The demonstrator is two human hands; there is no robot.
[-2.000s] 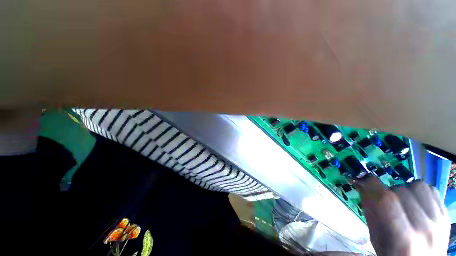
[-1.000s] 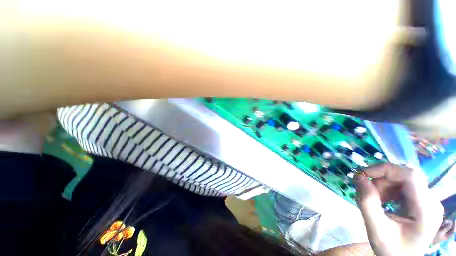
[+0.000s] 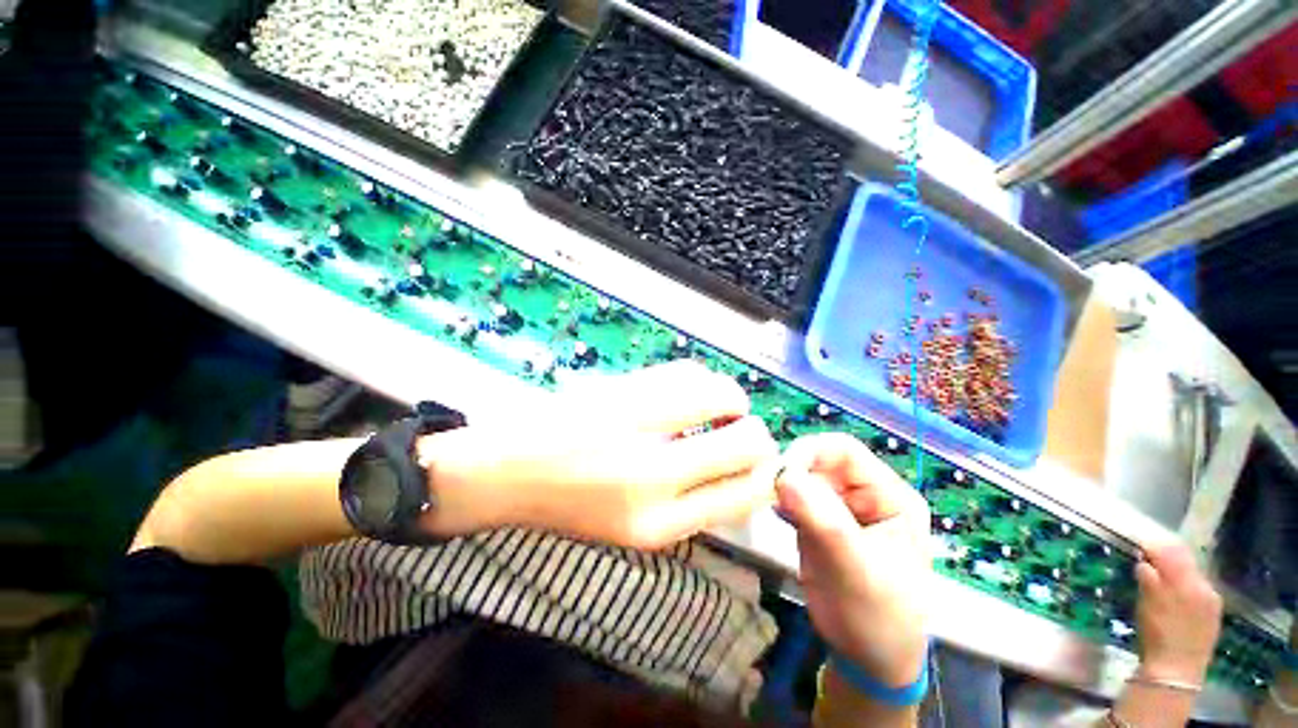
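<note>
Green circuit board panels (image 3: 413, 277) run diagonally through the view, dotted with black, white and blue parts. My left hand (image 3: 641, 462), with a black watch, reaches in from the left over the near edge of the boards, fingers pointing right. My right hand (image 3: 861, 548), with a blue wrist strap (image 3: 878, 688), is just right of it. Its thumb and forefinger are bent together close to the left fingertips. A tiny dark spot shows between the two hands; I cannot tell what it is or which hand holds it.
Beyond the rail lie a tray of white components (image 3: 384, 64), a tray of black components (image 3: 683, 157) and a blue tray (image 3: 861, 299) with copper rings (image 3: 961, 373). A light-blue coiled cord (image 3: 911, 128) hangs over it. Another person's hand (image 3: 1179, 619) is at the boards, right.
The view has swung up and shows the trays. The forearm that filled the top is now lower left, its hand beside my right hand. My right hand has come nearer the middle of view.
</note>
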